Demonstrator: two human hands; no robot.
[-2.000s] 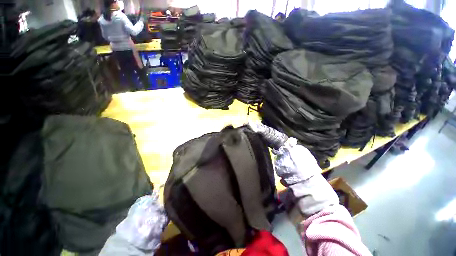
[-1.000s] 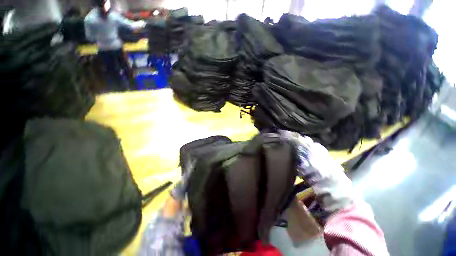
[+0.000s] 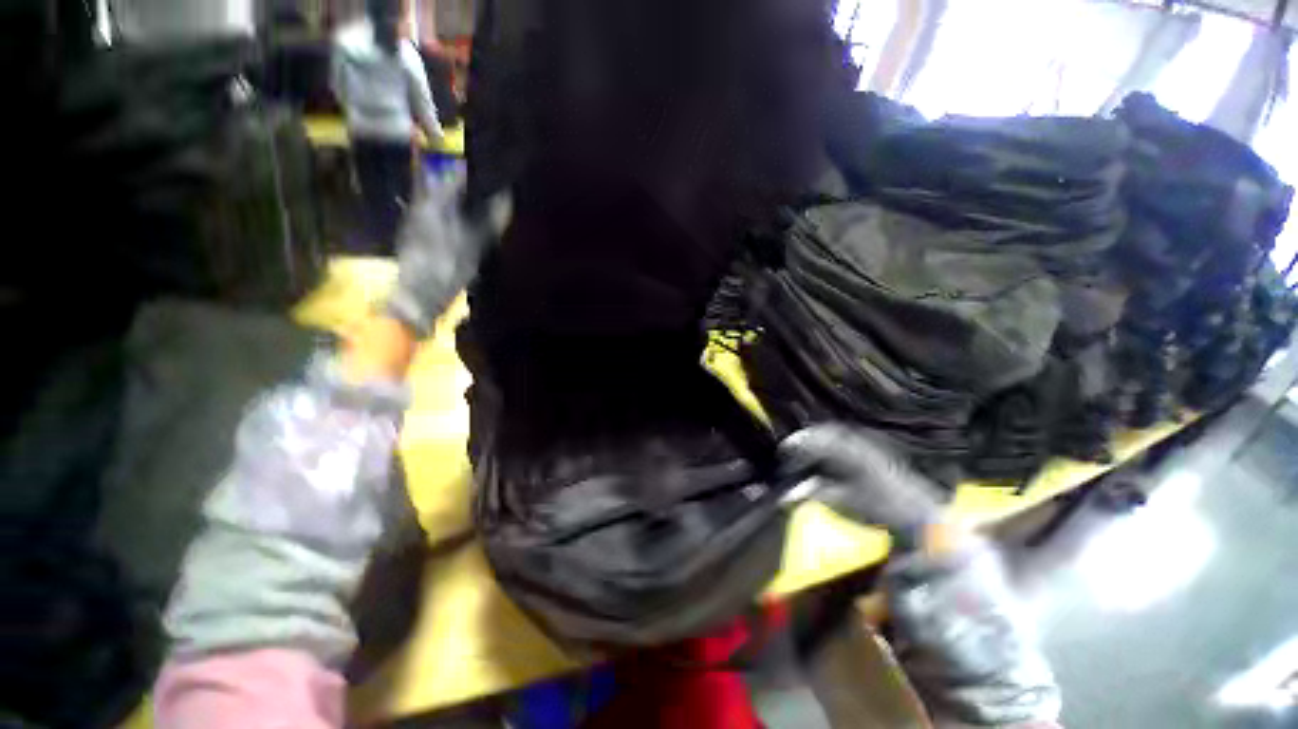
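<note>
A backpack (image 3: 634, 548) lies unzipped on the yellow table in front of me. Its dark panel (image 3: 641, 185) stands raised, showing a black interior. My left hand (image 3: 439, 257), in a grey glove, is blurred at the raised panel's left edge, with a fingertip over the edge; its grip is unclear. My right hand (image 3: 861, 477), also gloved, holds the right rim of the lower part between its fingers.
Backpack stacks stand at the right (image 3: 925, 299) and dark at the left (image 3: 157, 171). An olive bag (image 3: 199, 442) lies at left. The yellow table (image 3: 470, 641) borders the grey floor. A cardboard box (image 3: 868, 677) is below right. A person (image 3: 382, 107) stands far back.
The backpack was closed with its shoulder straps showing; now it is open and one panel is raised. My left hand has moved up and forward from the bag's lower left side.
</note>
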